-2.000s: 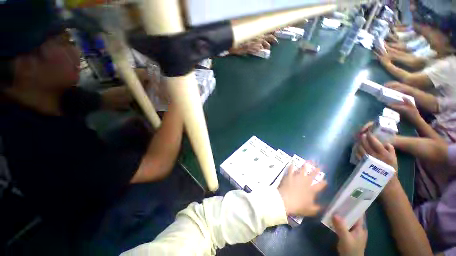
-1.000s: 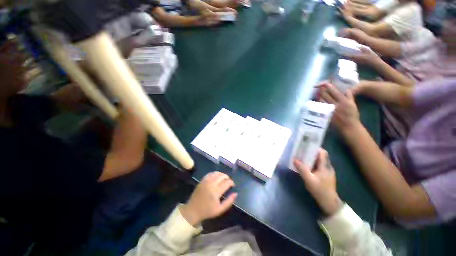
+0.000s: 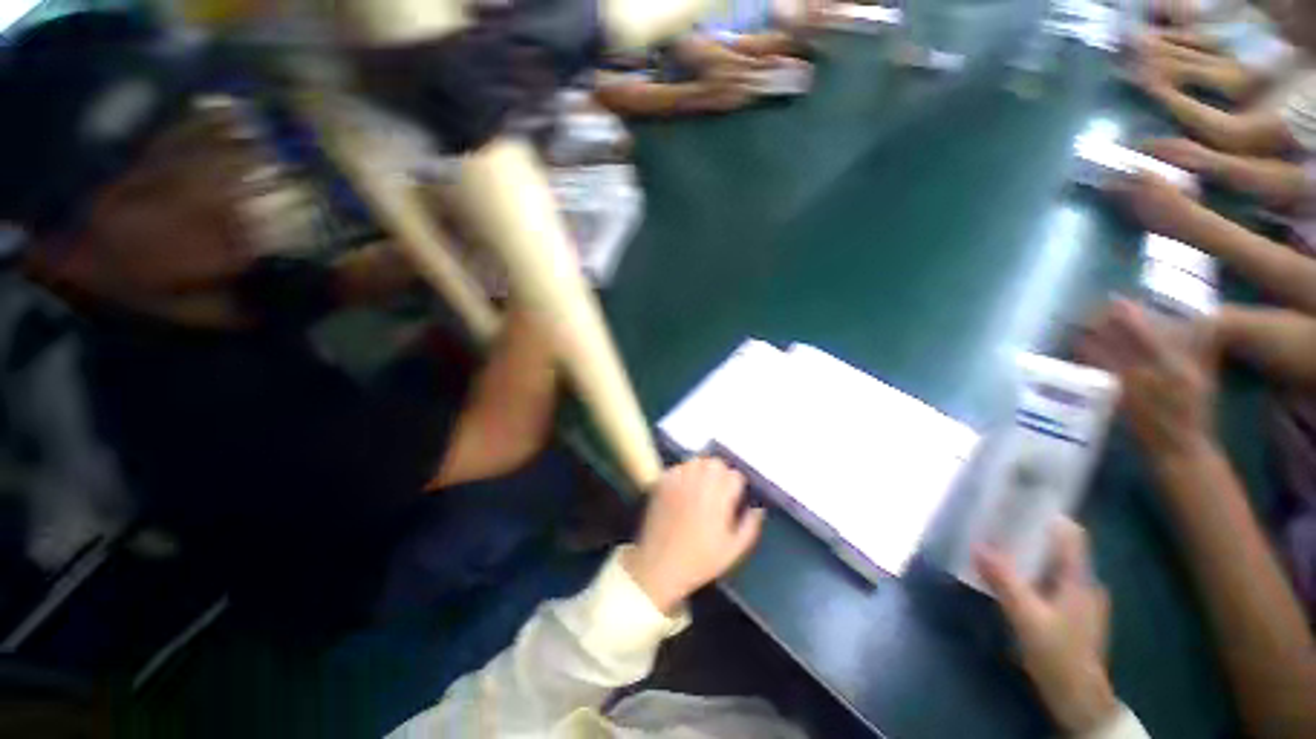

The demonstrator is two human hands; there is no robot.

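A row of white cartons (image 3: 844,448) lies flat on the green table, their print washed out. My left hand (image 3: 700,528) is at the row's near left corner with curled fingers, by the lower end of a cream tube. Blur hides whether it touches the cartons or grips anything. My right hand (image 3: 1056,614) holds the lower end of a white printed carton (image 3: 1042,455) at the row's right, tilted up, with blurred blue lettering and a device picture. Another person's hand (image 3: 1155,378) is just beyond this carton; contact cannot be told.
The cream tube (image 3: 556,296) slants down at left in front of a person in black (image 3: 274,419). White cartons (image 3: 599,217) are stacked behind it. Other people's hands and cartons line the right side (image 3: 1181,274). The table's near edge (image 3: 787,647) runs below the row.
My left hand has moved from the row to below the table edge, then up to the row's near left corner. The cartons sit in a more even block. My right hand still holds its carton.
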